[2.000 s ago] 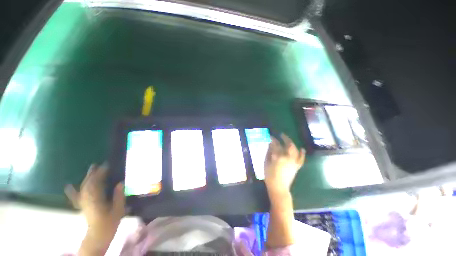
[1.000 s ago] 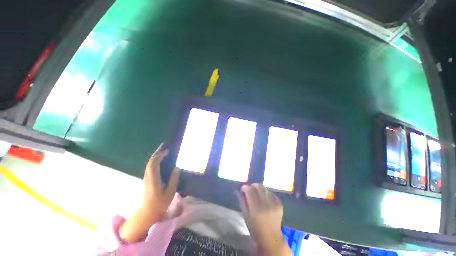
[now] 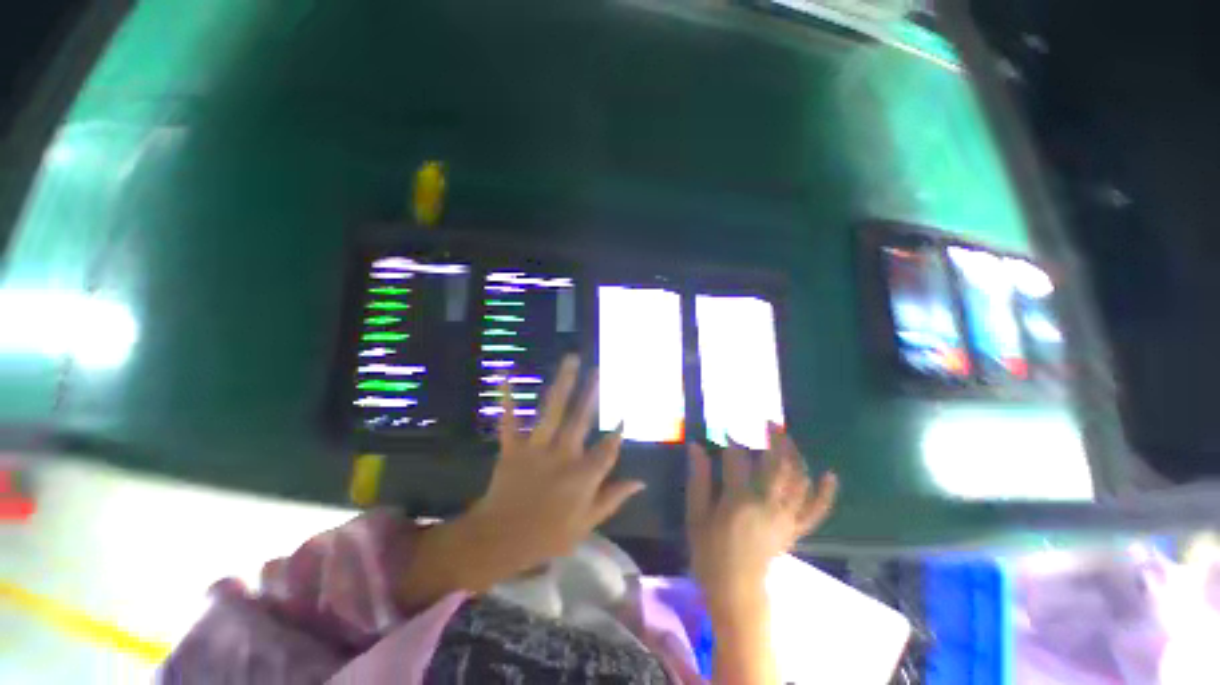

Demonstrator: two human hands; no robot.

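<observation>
A black test tray (image 3: 468, 462) lies on the green mat with several phones side by side. The two left phones (image 3: 405, 351) show black menus with green and white text. The two right phones (image 3: 642, 361) show white screens, one with a small orange block at its lower corner. My left hand (image 3: 546, 475) is spread over the lower edge of the second phone, fingers apart, holding nothing. My right hand (image 3: 752, 515) is at the lower edge of the rightmost phone, fingers apart and empty. Both hands are slightly blurred.
Another black tray (image 3: 923, 384) with lit phones lies at the right. Yellow tape (image 3: 428, 194) shows above and below the test tray. A blue bin (image 3: 966, 618) and a white sheet (image 3: 832, 626) are at the near edge. Dark panels stand at the sides.
The two left phones have changed from white screens to text menus. My left hand has moved from the tray's left end onto the second phone. My right hand has moved to the rightmost phone.
</observation>
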